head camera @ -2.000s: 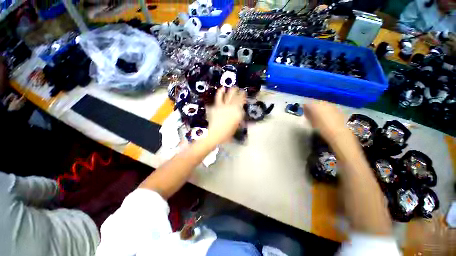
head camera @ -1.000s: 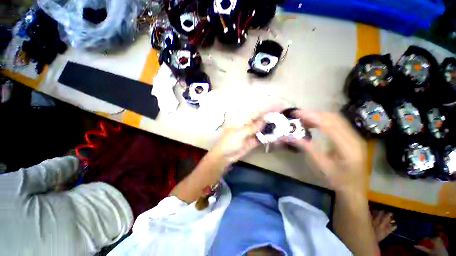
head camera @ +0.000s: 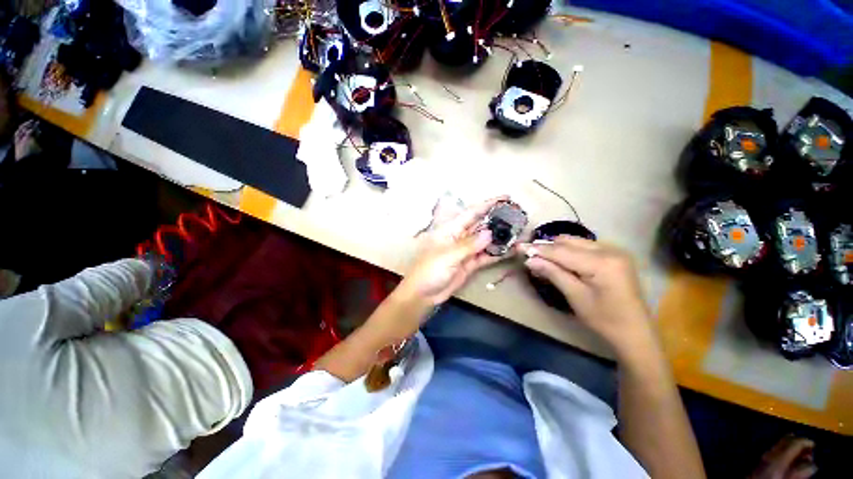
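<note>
My left hand (head camera: 454,257) holds a silver module (head camera: 506,224) with a black knob, face up, near the bench's front edge. My right hand (head camera: 585,276) is just right of it, thumb and forefinger pinched together close to the module; what lies between the fingertips is too small to tell. A black housing (head camera: 559,231) stands on the bench under and behind my right hand, partly hidden, with a thin wire beside it. Another black housing (head camera: 522,101) with a pale holed face and wires stands farther back.
Several wired black housings (head camera: 362,94) stand at upper left beside crumpled white paper (head camera: 321,154). A black strip (head camera: 220,145) and clear plastic bag (head camera: 192,33) lie left. Several fitted units (head camera: 730,232) stand right. A blue tray (head camera: 748,28) is at the top. Another person's sleeve (head camera: 140,351) is lower left.
The pale piece between my hands a second ago is replaced in view by the silver module in my left hand. A black housing now stands by my right hand. My right hand has moved slightly down.
</note>
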